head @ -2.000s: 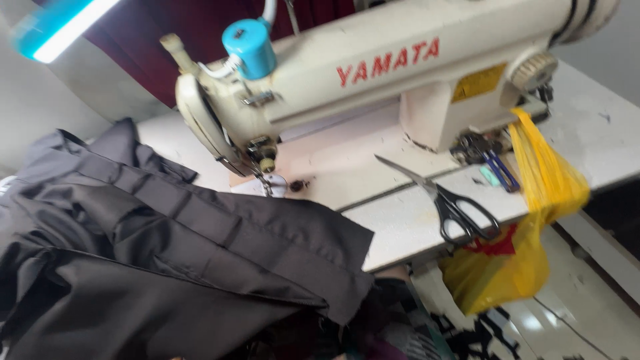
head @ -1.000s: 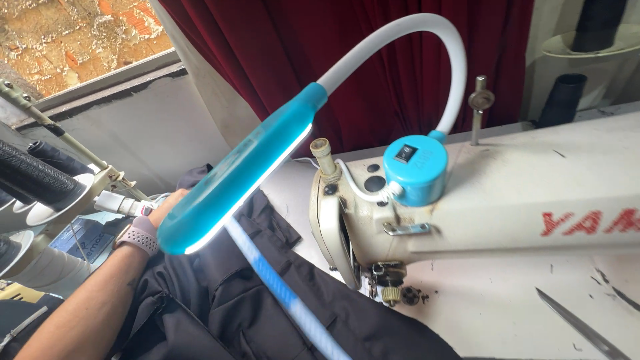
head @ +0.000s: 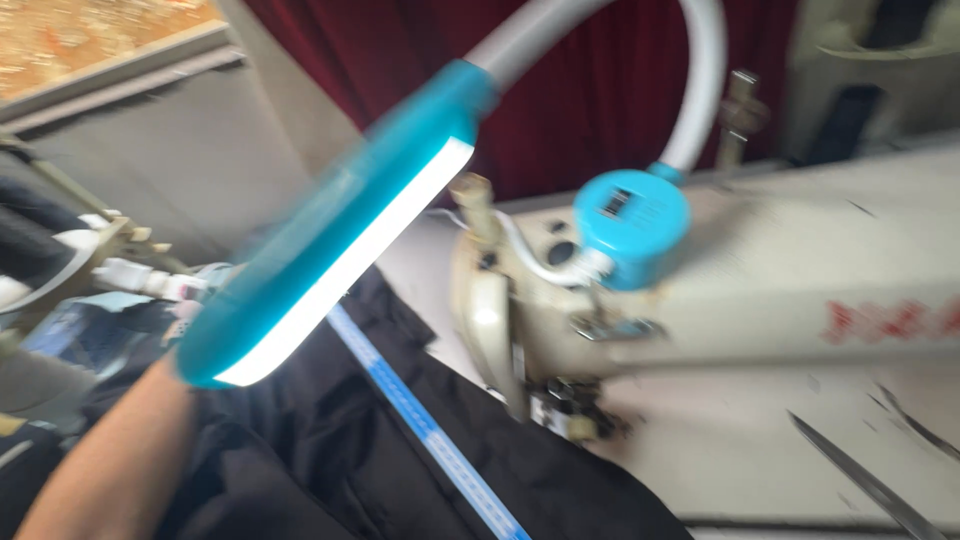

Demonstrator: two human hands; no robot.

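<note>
My left forearm reaches in from the lower left, over dark cloth (head: 330,450). The teal head of a lit gooseneck lamp (head: 330,225) covers my left hand, so what it holds is hidden. A blue and white measuring tape (head: 427,420) runs from behind the lamp across the cloth toward the bottom edge. Right of the cloth stands a cream Yamata sewing machine (head: 750,277), its needle area close to the cloth's edge. My right hand is out of view. The frame is blurred.
On the machine's top sits the lamp's round blue base (head: 631,225). A scissor blade (head: 862,472) lies on the white table at the lower right. Dark thread cones (head: 37,232) and a thread stand are at the left. A dark red curtain (head: 600,97) hangs behind.
The view has swung left and up from the scissors and yellow bag to the lamp. My left forearm and the measuring tape, not seen two seconds ago, are in view.
</note>
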